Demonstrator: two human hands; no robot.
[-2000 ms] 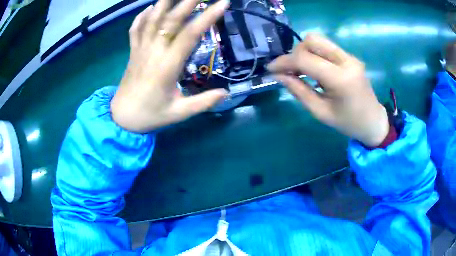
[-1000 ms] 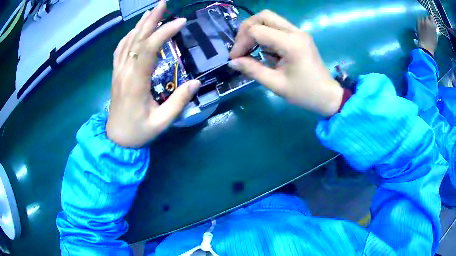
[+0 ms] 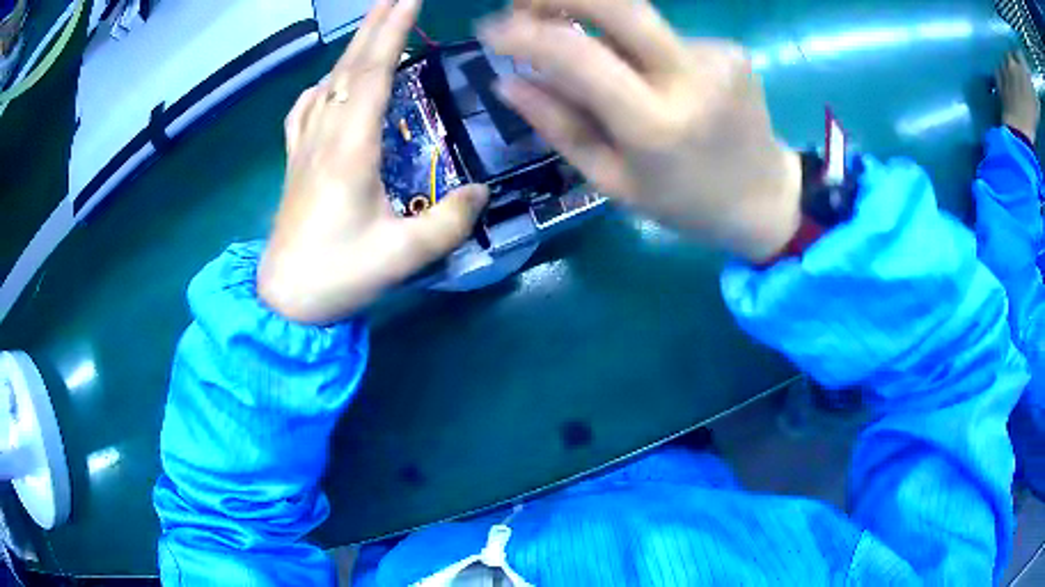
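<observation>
The open device unit (image 3: pixel 562 206) sits on a round white base (image 3: pixel 487 271) at the top middle. Its blue circuit board (image 3: pixel 403 149) lies on the left side, with a yellow wire and a small copper ring (image 3: pixel 419 205) near the corner. The black inner module (image 3: pixel 487 115) is beside the board, with a paler top and a dark strip. My left hand (image 3: pixel 355 195) grips the unit's left side, thumb at the near edge. My right hand (image 3: pixel 665 126) is over the module, blurred; whether its fingertips hold anything is unclear. It hides the unit's right part.
The glossy green belt (image 3: pixel 481 401) runs across under the unit. Another white disc (image 3: pixel 40 441) stands at the far left. A white board (image 3: pixel 195 92) with a black strap is at the upper left. Another person's hand (image 3: pixel 1016 98) and blue sleeve are at the right edge.
Since one second ago, my right hand has moved up over the module from its near right edge. My left hand stays on the unit. The white wire loop seen two seconds ago no longer shows.
</observation>
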